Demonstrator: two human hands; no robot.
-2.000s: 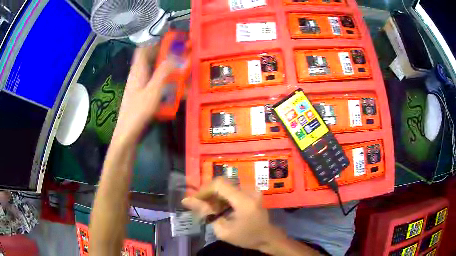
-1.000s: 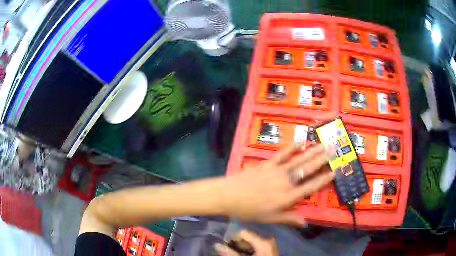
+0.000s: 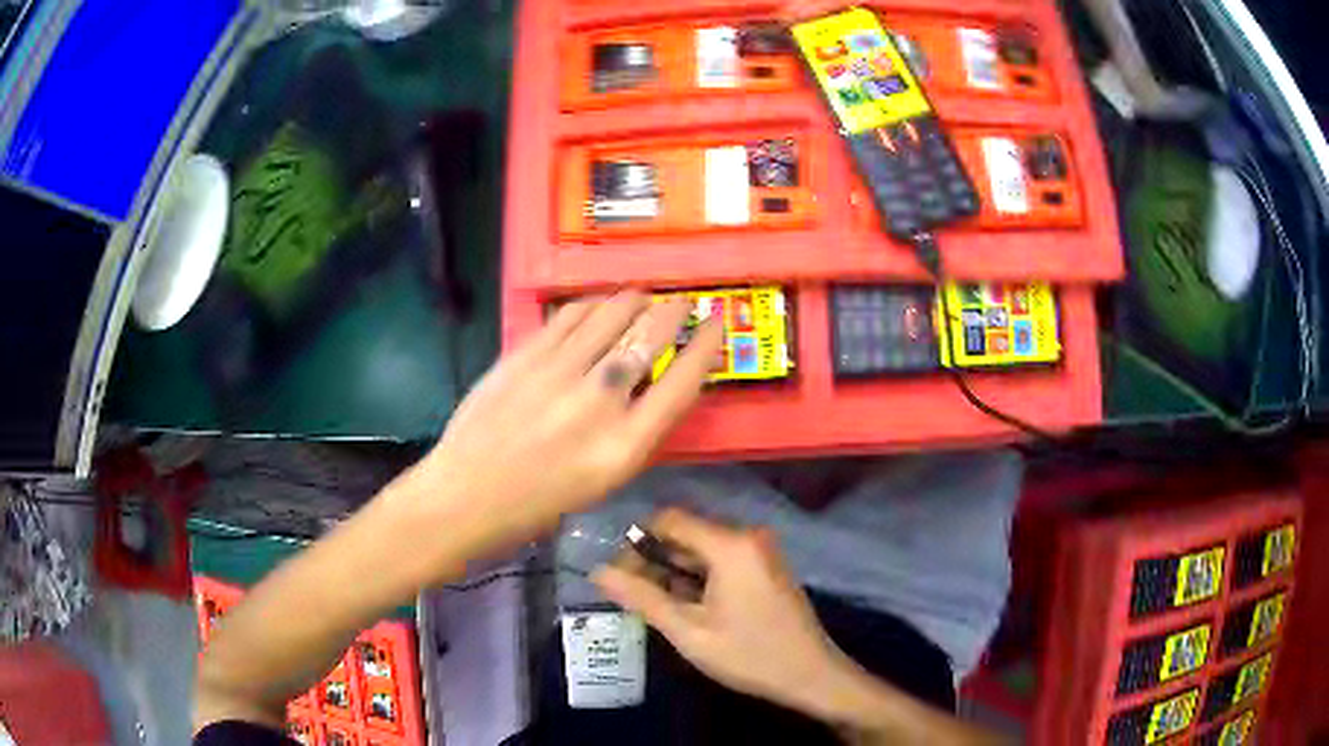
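Observation:
An upper red tray holds orange phone backs in its pockets. A cabled keypad phone lies slanted on top, yellow screen up. A lower red tray shows below the upper one's near edge, with a face-up phone on the right. My left hand lies over another yellow-screened phone on the left; its fingers hide part of it, and whether they grip it is unclear. My right hand holds a black cable plug below the tray.
A clear film or bag with a white label hangs left of my right hand. White mice lie on mats at both sides. A monitor stands upper left. More filled trays sit lower right and lower left.
The view has shifted. The lower tray's phones now show below the upper tray. My left hand has moved off the slanted phone onto a lower-tray phone, after earlier holding an orange phone at the left.

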